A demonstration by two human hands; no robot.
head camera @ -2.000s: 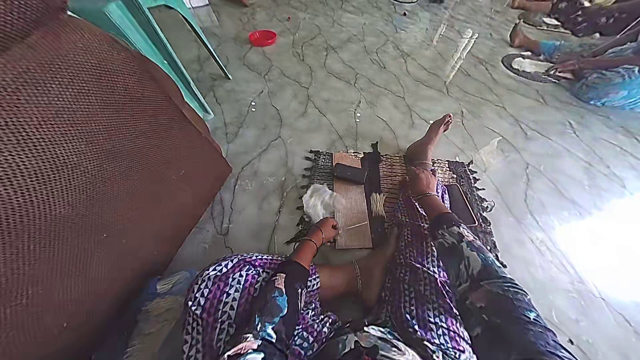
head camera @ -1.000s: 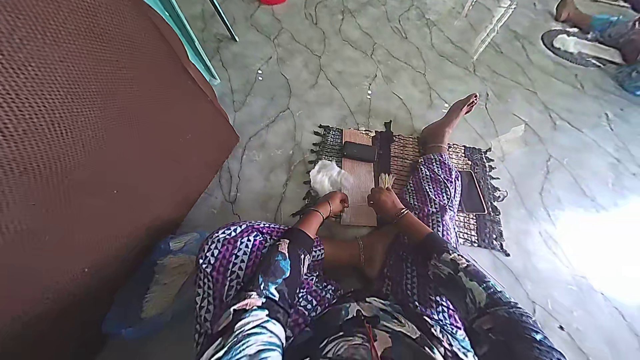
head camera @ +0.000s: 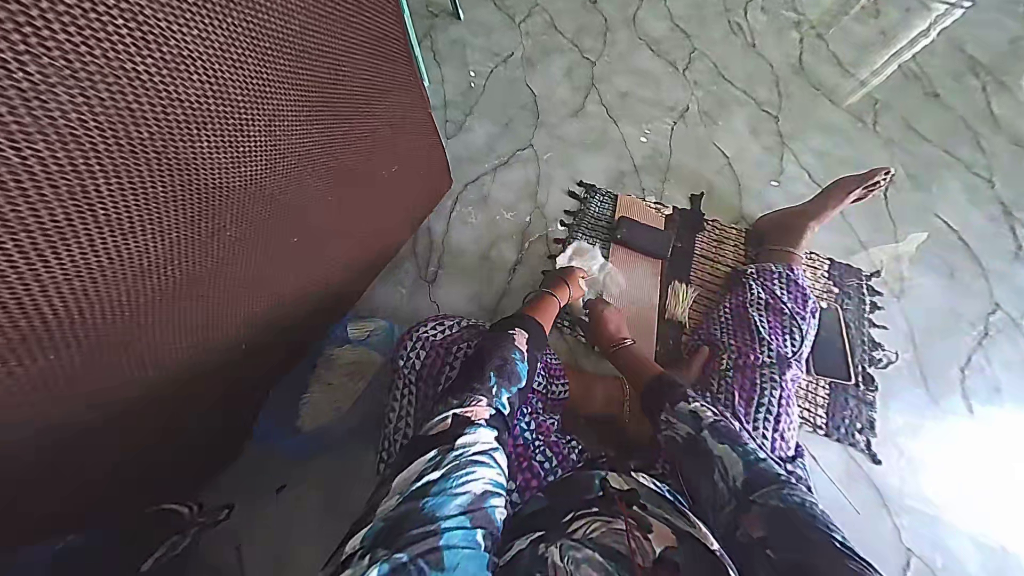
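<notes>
My left hand (head camera: 566, 286) is at the lower edge of a white, crumpled, cloudy bundle (head camera: 590, 266), its fingers bent against it; the bundle's material is unclear. Just right of it and slightly lower, my right hand (head camera: 606, 322) has curled fingers close to the bundle; what they hold, if anything, is hidden. A flat wooden board (head camera: 638, 280) lies on a fringed woven mat (head camera: 724, 256) beside my hands. Across the board's upper part rests a dark oblong object (head camera: 642, 238). A small bunch of pale thin sticks or strands (head camera: 679, 302) lies right of the board.
A phone (head camera: 832, 344) lies on the mat's right part, beyond my outstretched leg. At left rises a large brown woven-textured panel (head camera: 280, 160). Near my left knee, a blue plastic bag (head camera: 352, 384) holds pale material. Marble-patterned floor (head camera: 560, 104) surrounds the mat.
My right hand has moved left from the pale bunch at the board's right side to beside my left hand. The bunch now lies apart from it. The view has tilted down.
</notes>
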